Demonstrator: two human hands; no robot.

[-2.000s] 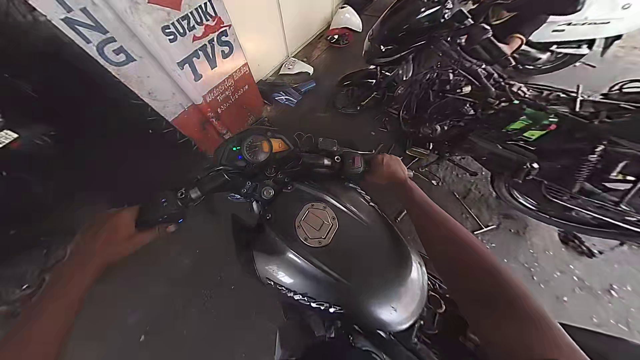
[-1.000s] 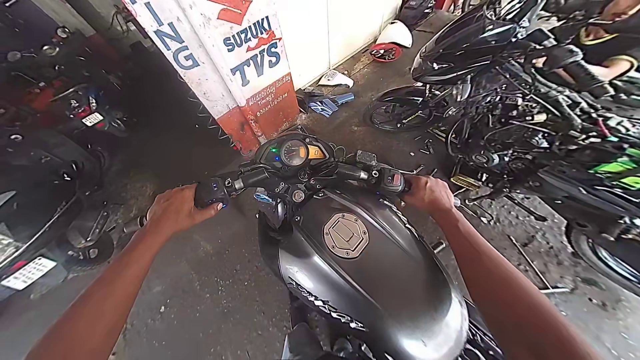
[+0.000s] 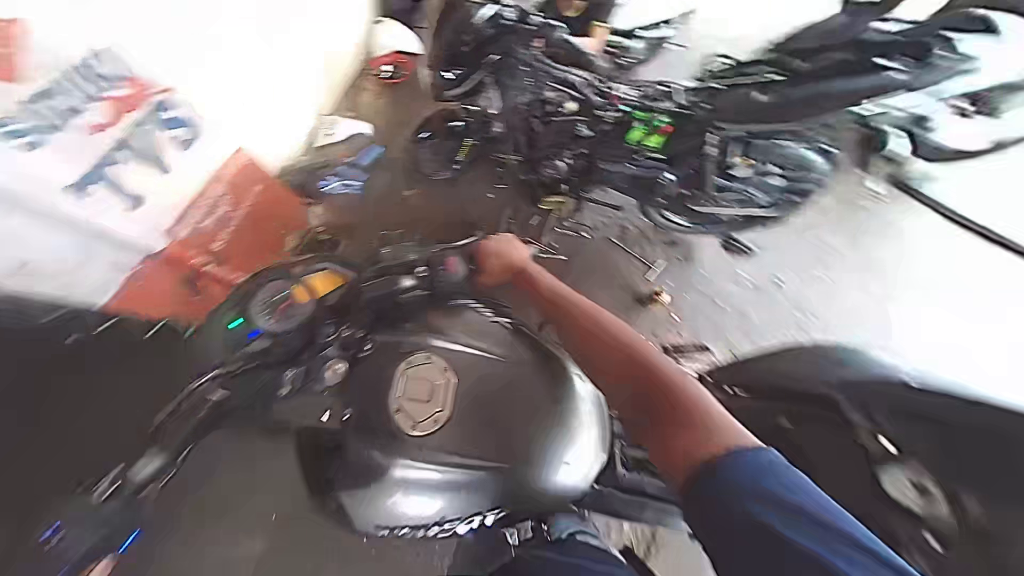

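Observation:
Below me is a motorcycle with a black fuel tank (image 3: 496, 400), a metal filler cap (image 3: 423, 394) on its top and a lit instrument cluster (image 3: 284, 306) ahead of it. My right hand (image 3: 502, 259) is closed around the right handlebar grip, beside the switch housing (image 3: 452, 268). Only a sliver of my left hand (image 3: 102, 566) shows at the bottom left edge, by the left switch housing (image 3: 88, 532); its fingers are mostly out of frame. The ignition lock (image 3: 335, 370) sits between cluster and tank. The view is blurred.
Partly dismantled motorcycles (image 3: 560, 120) stand ahead and right, with a person (image 3: 588, 20) behind them. Tools (image 3: 636, 256) lie scattered on the floor. A red and white painted pillar (image 3: 232, 232) rises close to the front left. A helmet (image 3: 396, 50) lies by the wall. Dark bodywork (image 3: 864, 432) is near at right.
The view has swung strongly to the right and tilted. My left hand, fully seen on its grip one second ago, is now almost out of frame. My right hand remains on its grip.

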